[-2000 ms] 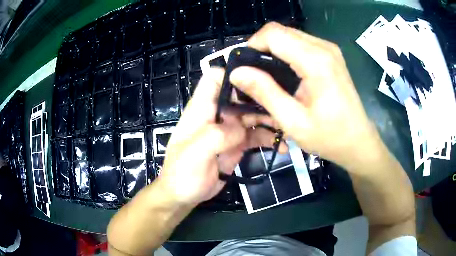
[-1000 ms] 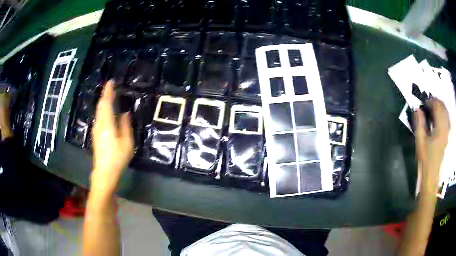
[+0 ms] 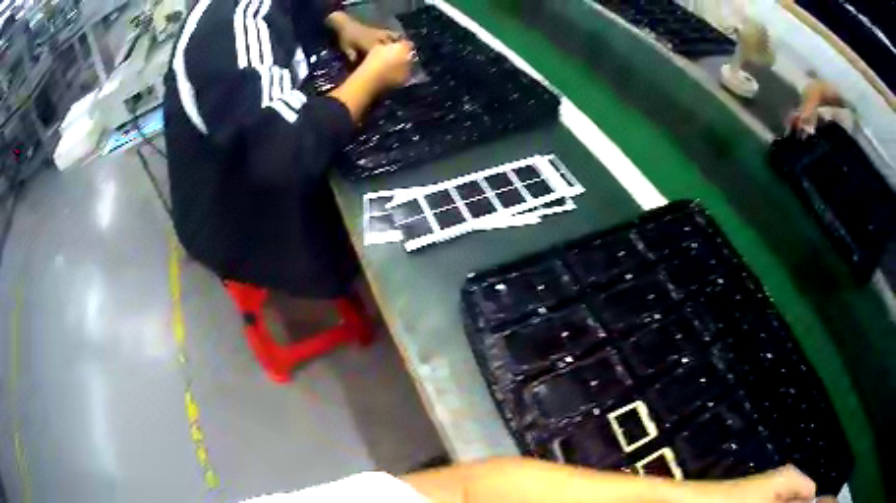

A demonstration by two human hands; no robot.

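A black blister tray (image 3: pixel 629 319) with rectangular pockets lies on the dark green bench at the lower right. Thin cream square frames (image 3: pixel 633 425) sit in pockets near its lower edge. My left forearm runs along the bottom edge of the picture, over the tray's near part. My left hand (image 3: pixel 781 487) is at the bottom right, small and partly cut off; its fingers and anything in them cannot be made out. My right hand is not in view. White die-cut sheets with dark squares (image 3: pixel 481 201) lie overlapping on the bench beyond the tray.
A seated person in a dark striped top (image 3: pixel 260 147) works over another black tray (image 3: pixel 481 93), beside a red stool (image 3: pixel 285 339). A green conveyor (image 3: pixel 727 236) with a white rail runs beside the bench. Across it, a hand (image 3: pixel 815 103) touches a black tray (image 3: pixel 835 192).
The view has swung left, bringing in the neighbouring worker, stool and floor. The large sheet on my tray and the white pile are out of view. My right hand has left the picture.
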